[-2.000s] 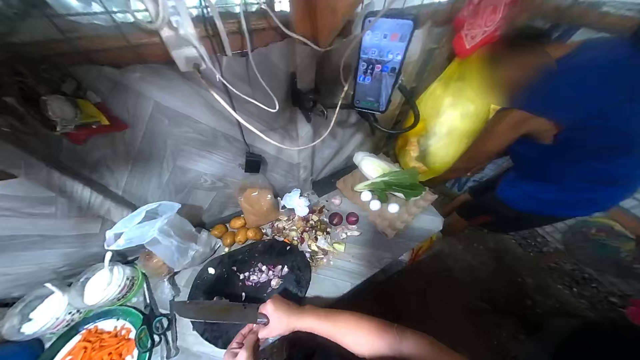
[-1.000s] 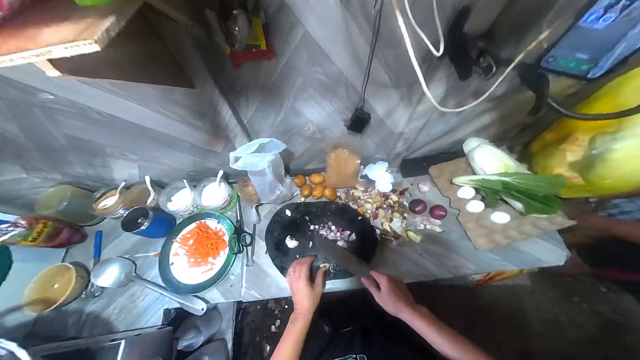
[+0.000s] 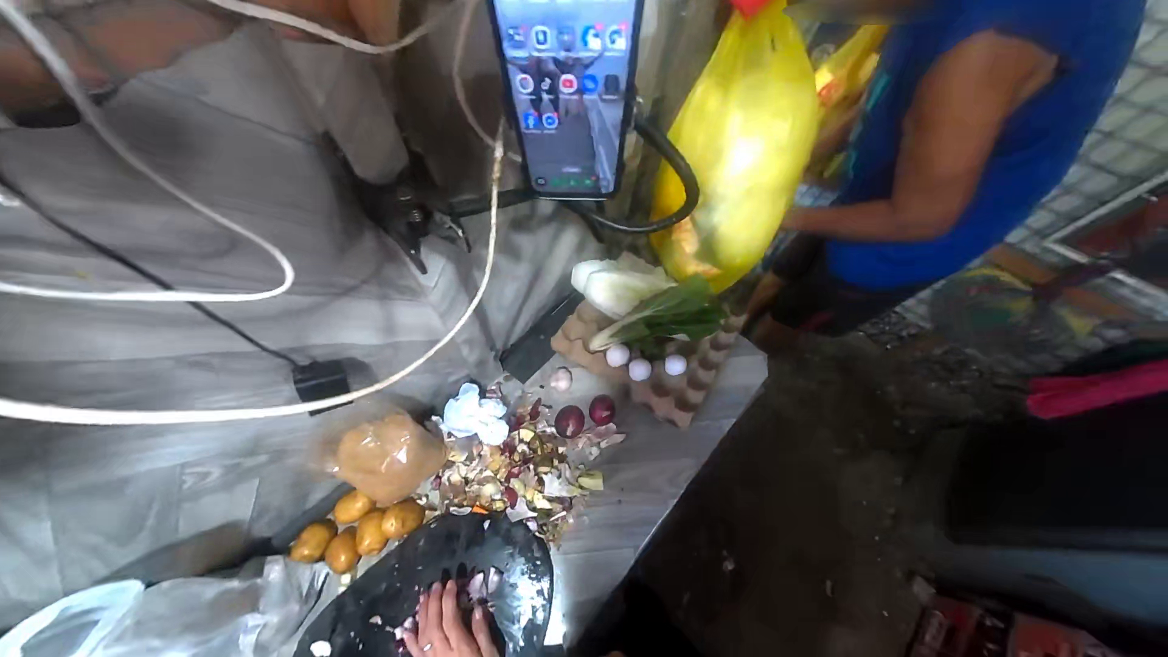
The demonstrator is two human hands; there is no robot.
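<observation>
My left hand (image 3: 449, 624) is at the bottom edge, its fingers spread over chopped purple onion (image 3: 481, 587) on a black round board (image 3: 511, 557). A ring shows on one finger; the palm is cut off by the frame. My right hand cannot be made out; only a sliver of skin shows at the bottom edge, right of the board. No knife is visible. Beyond the board lie onion and garlic peelings (image 3: 511, 465), two red onions (image 3: 569, 421), a garlic bulb (image 3: 560, 379) and several small potatoes (image 3: 370, 532).
An egg tray (image 3: 680, 401) holds eggs (image 3: 640, 370) and a leafy green vegetable (image 3: 675, 315). A phone (image 3: 570, 100) hangs on a holder above; white cables cross the left side. A person in blue (image 3: 985, 164) stands at right, beside a yellow bag (image 3: 744, 146). A plastic bag (image 3: 228, 611) lies lower left.
The view has swung to the right and nearer the phone. A second ago both hands were at the board, the right one on the knife; now the knife is out of view.
</observation>
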